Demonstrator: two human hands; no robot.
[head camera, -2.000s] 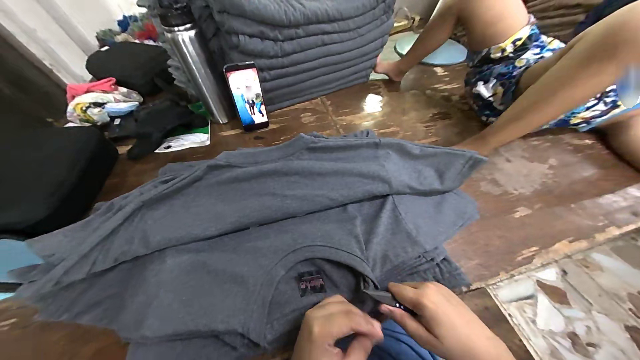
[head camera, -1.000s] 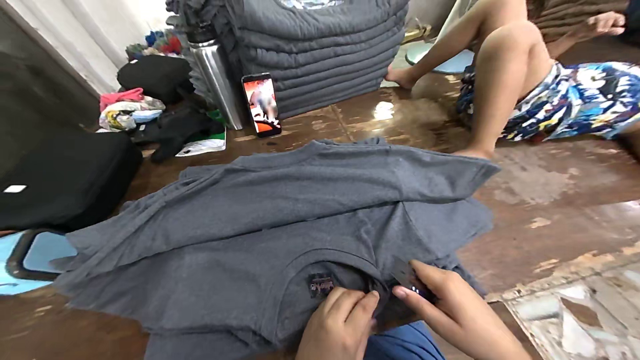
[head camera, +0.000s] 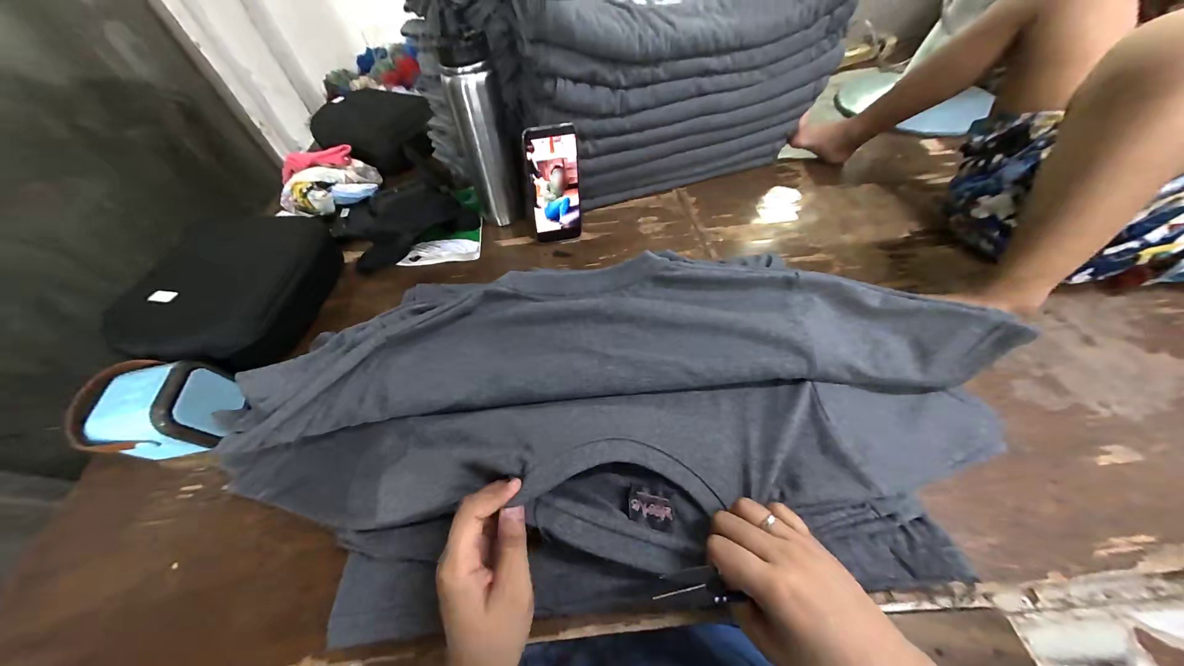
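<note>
A dark grey T-shirt (head camera: 592, 416) lies on a pile of similar shirts, its round collar toward me and a printed neck label (head camera: 651, 508) inside. My left hand (head camera: 487, 564) pinches the fabric at the left side of the collar between thumb and fingers. At the right side of the collar, my right hand (head camera: 782, 573) is closed around a small black tool (head camera: 698, 586) with a thin metal tip pointing left, perhaps thread snips. Its fingers also rest on the shirt; the palm hides most of the tool.
Behind the shirts stand a phone (head camera: 553, 182), a steel bottle (head camera: 483, 139) and a tall stack of folded grey garments (head camera: 684, 92). Black cases (head camera: 227, 291) and a light blue container (head camera: 153, 407) are at left. Another person's bare leg (head camera: 1091, 157) is at right.
My left hand has moved left along the collar, away from my right hand, which stays at the collar's right side with the black tool. The other person's legs have shifted.
</note>
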